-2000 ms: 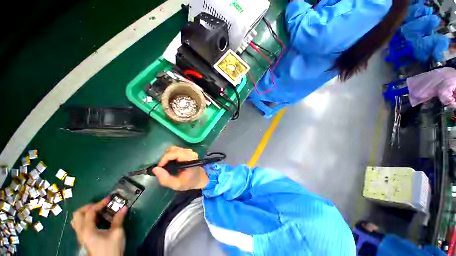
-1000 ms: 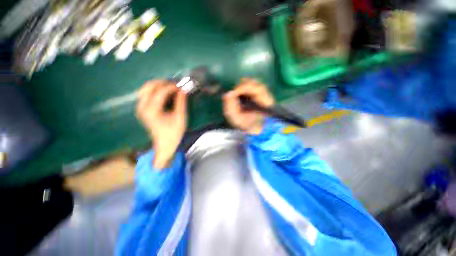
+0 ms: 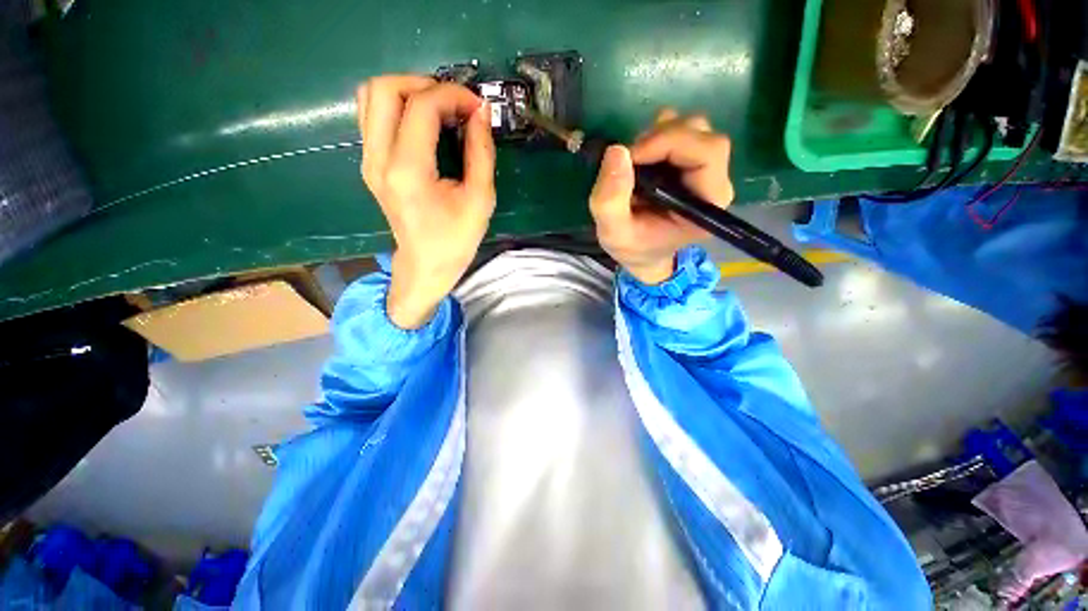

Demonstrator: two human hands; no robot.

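The dark soldering fixture (image 3: 558, 90) lies on the green mat in front of me. A small white-silver module (image 3: 501, 107) sits in it. My left hand (image 3: 432, 161) is at the fixture's left side, thumb and index finger pinched at the module's edge. Thin solder wire (image 3: 257, 160) runs from that hand to the left over the mat. My right hand (image 3: 662, 185) holds the black soldering iron (image 3: 728, 227), its metal tip pointing left at the module. Whether the tip touches is too small to tell.
The green tray (image 3: 823, 155) with the brownish pot (image 3: 895, 60) is at the upper right, with black and red cables beside it. Plastic-looking trays (image 3: 42, 155) are at the far left. A cardboard piece (image 3: 233, 320) lies below the bench edge. A blue smock (image 3: 966, 257) is at the right.
The view has turned and shifted; the loose parts pile has left the picture. The iron's tip is now at the module. The solder wire now shows running from my left hand.
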